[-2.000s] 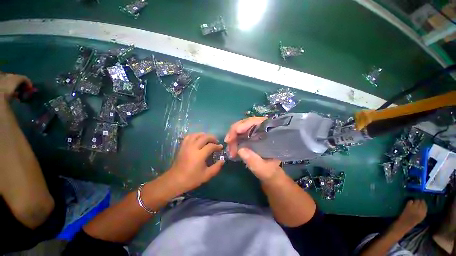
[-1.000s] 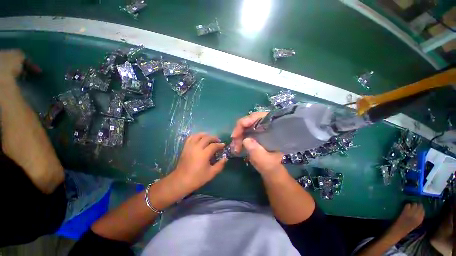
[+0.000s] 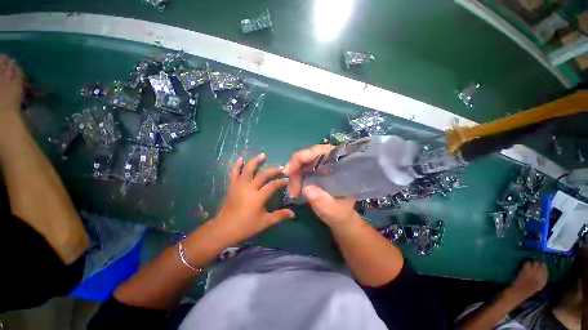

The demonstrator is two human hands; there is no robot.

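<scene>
My right hand [image 3: 322,193] holds the grey electric screwdriver [image 3: 364,171], which lies slanting with its narrow end to the left. My left hand [image 3: 253,196] is beside the driver's tip, fingers spread and palm down, with no board seen gripped. A small dark circuit board piece [image 3: 290,196] shows between my hands under the tip, mostly hidden by fingers. A pile of circuit boards [image 3: 145,129] lies on the left of the green bench. Loose silvery screws [image 3: 237,138] lie between the pile and my left hand.
A white rail [image 3: 258,59] crosses behind the bench; spaced boards [image 3: 358,59] lie on the green strip beyond. More boards [image 3: 422,187] lie under and right of the driver. A blue bin [image 3: 548,225] stands at right. Other people's arms [image 3: 39,174] show at left and lower right.
My left hand's fingers have opened and spread away from the board at the tip. The driver has shifted slightly left. The boards on the far strip have moved left.
</scene>
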